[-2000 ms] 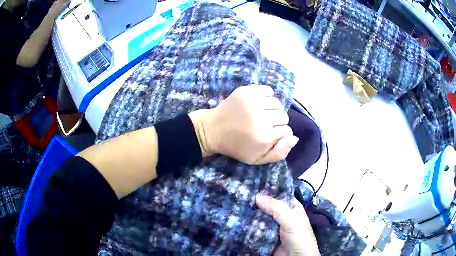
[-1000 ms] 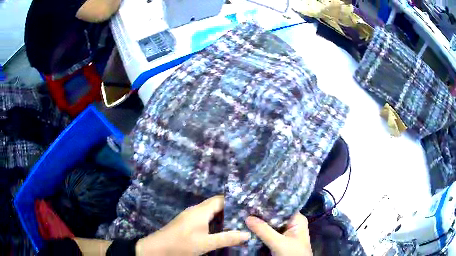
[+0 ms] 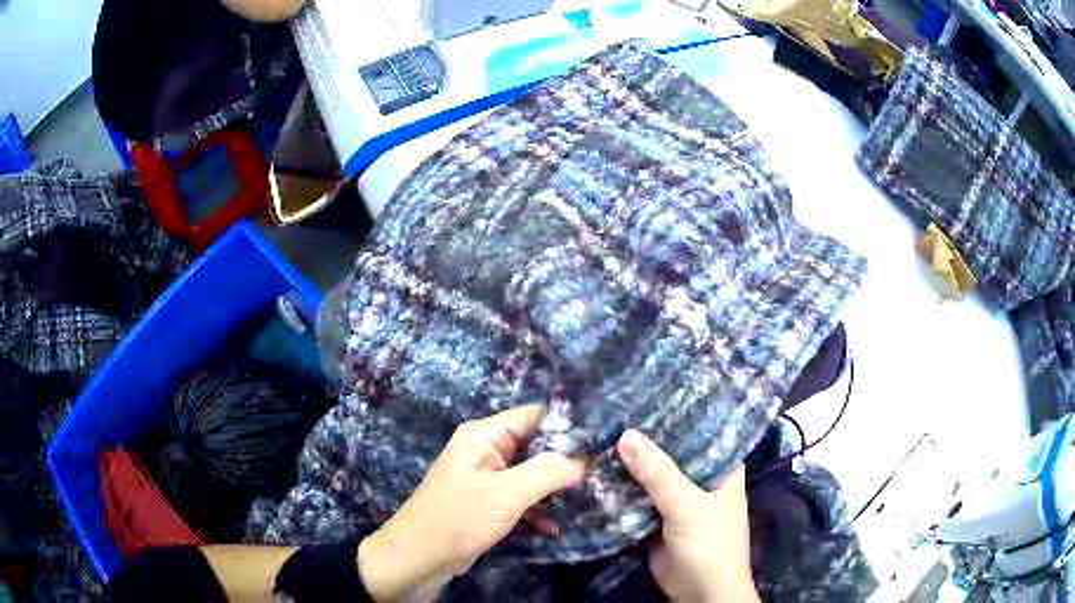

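Observation:
The plaid shell fabric (image 3: 566, 271) lies heaped over the white table in front of me, in grey, blue, white and dark checks. My left hand (image 3: 466, 501) pinches its near edge between thumb and fingers. My right hand (image 3: 696, 518) grips the same edge just to the right, thumb on top and fingers hidden under the cloth. Dark purple lining (image 3: 817, 379) shows at the right side of the fabric, beside a thin dark cord (image 3: 851, 383).
White sewing machine (image 3: 1014, 495) at the lower right. Folded plaid pieces (image 3: 973, 177) and a tan scrap (image 3: 947, 262) at the far right. Blue bin (image 3: 83, 412) with dark and red items at left. Another machine (image 3: 519, 65) ahead; a person's arm (image 3: 265, 6) at top left.
My left hand has come back from across the top of the fabric to its near edge, beside my right hand. The fabric is spread wider, and the view has shifted left.

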